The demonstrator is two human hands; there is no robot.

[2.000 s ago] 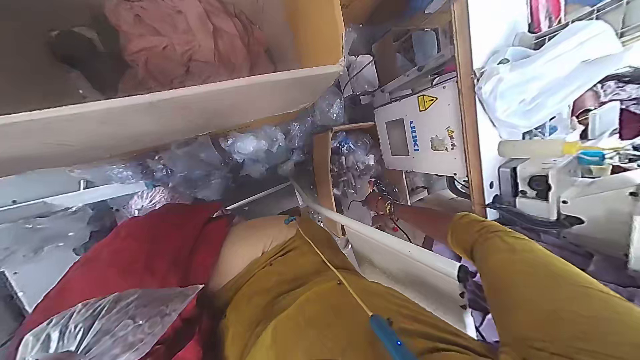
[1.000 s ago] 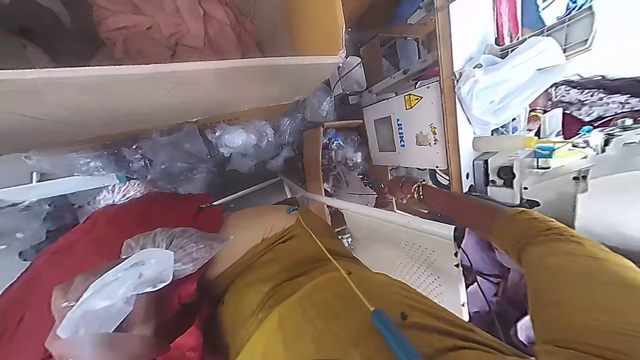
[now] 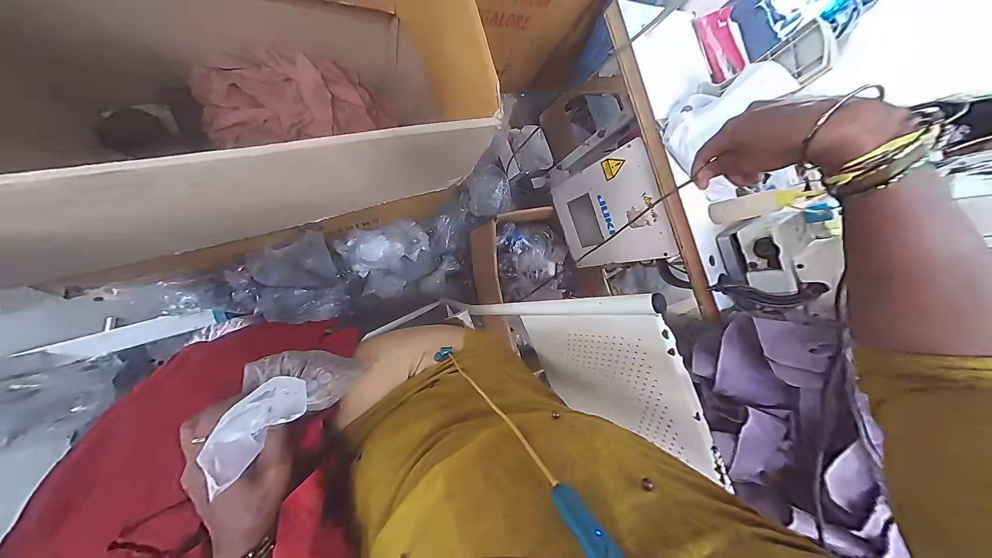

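My left hand (image 3: 244, 465), low on the left, is closed around crumpled clear plastic (image 3: 252, 434), held over the red cloth (image 3: 147, 418) at my lap. At the upper right my right hand (image 3: 748, 147), with bangles at its wrist, pinches a thin dark cord (image 3: 643, 209). From the fingers the cord slants down in front of a white JUKI control box (image 3: 620, 205), toward a small cardboard box (image 3: 484, 263) of clear plastic scraps. A blue tool or pen-like thing (image 3: 581, 519) hangs on a yellow cord over my mustard garment.
A large cardboard box (image 3: 310, 170) with pink cloth (image 3: 287, 97) fills the upper left. Below it lie plastic bags (image 3: 387, 248). A perforated white panel (image 3: 612, 372) stands mid-right, with purple cloth pieces (image 3: 775, 372) beside it. A sewing machine (image 3: 763, 252) sits on the white table.
My right hand has risen from beside the small box of plastic to the upper right, above the table, and a cord now stretches from it. My left hand still holds the plastic.
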